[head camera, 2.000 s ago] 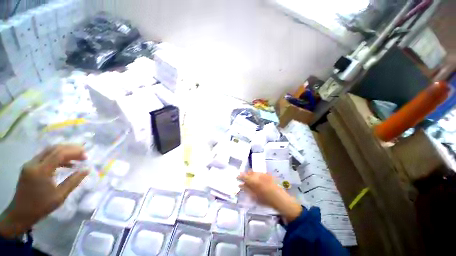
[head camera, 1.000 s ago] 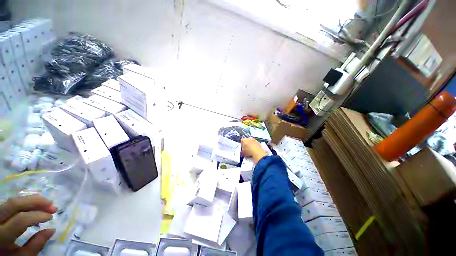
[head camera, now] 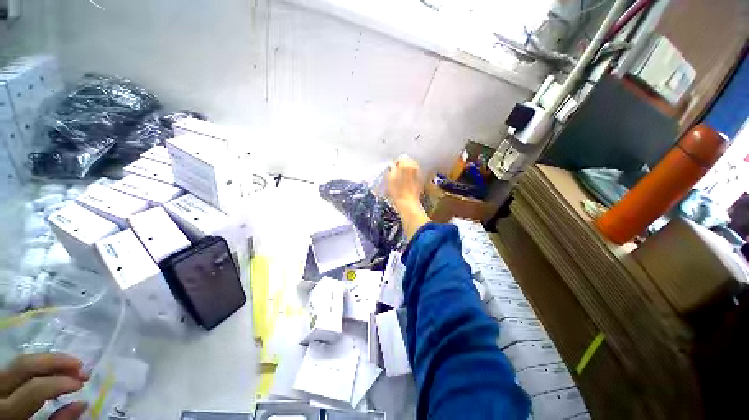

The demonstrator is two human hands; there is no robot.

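My right hand [head camera: 404,187] reaches to the back of the table. Its fingers are closed at the clear edge of the bag of black cables [head camera: 361,215]; the exact grip is small and bright. White box parts [head camera: 327,366] lie jumbled in front of the bag, one open box [head camera: 337,248] facing up. My left hand [head camera: 45,387] is cut off by the left edge, fingers bent and apart, with nothing seen in it, over the clear bag of white cases [head camera: 49,283]. Box bases with trays [head camera: 283,413] show only at the bottom edge.
A dark-screened device [head camera: 205,281] leans on white boxes [head camera: 131,261]. A black plastic bag [head camera: 98,123] lies at the back left. Stacked boxes [head camera: 534,361] line the right edge. A carton [head camera: 460,205] stands back right; an orange flask [head camera: 661,184] stands beyond flattened cardboard [head camera: 591,271].
My right hand has moved from the trays over the box pile to the back, and the cable bag now shows larger and stretched out. The view has shifted, leaving most trays out of the picture.
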